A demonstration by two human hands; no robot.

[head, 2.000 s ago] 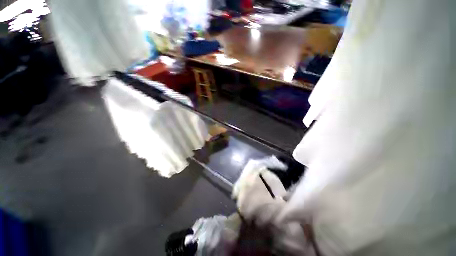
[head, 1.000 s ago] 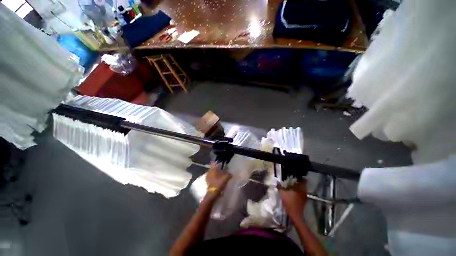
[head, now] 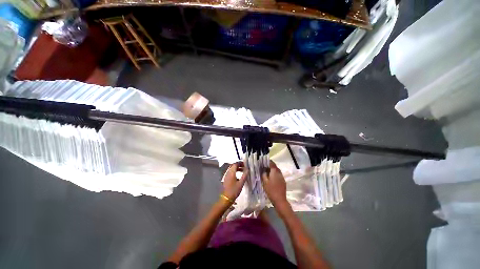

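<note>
A bunch of white garments [head: 255, 181] hangs from black hangers [head: 256, 137] at the middle of the metal garment rail [head: 168, 123]. My left hand [head: 234, 181] presses against the left side of this bunch, just below the rail. My right hand [head: 274, 183] is on its right side, fingers at the upper folds. Both hands are bare and hold the bunch between them. A second bunch of white garments [head: 329, 181] hangs just to the right. A long, tight row of white garments [head: 142, 147] hangs at the left of the rail.
A brown worktable [head: 231, 6] runs across the back, with a wooden stool [head: 132, 39] and red box [head: 63, 58] at the left. A small brown carton [head: 196, 106] is behind the rail. Loose white garments [head: 442, 68] hang at the right. More white pieces [head: 368, 42] stand at the back right.
The view has steadied and tilted down. The middle hangers are now bunched between my hands. My right hand has moved left from the right bunch to the middle one.
</note>
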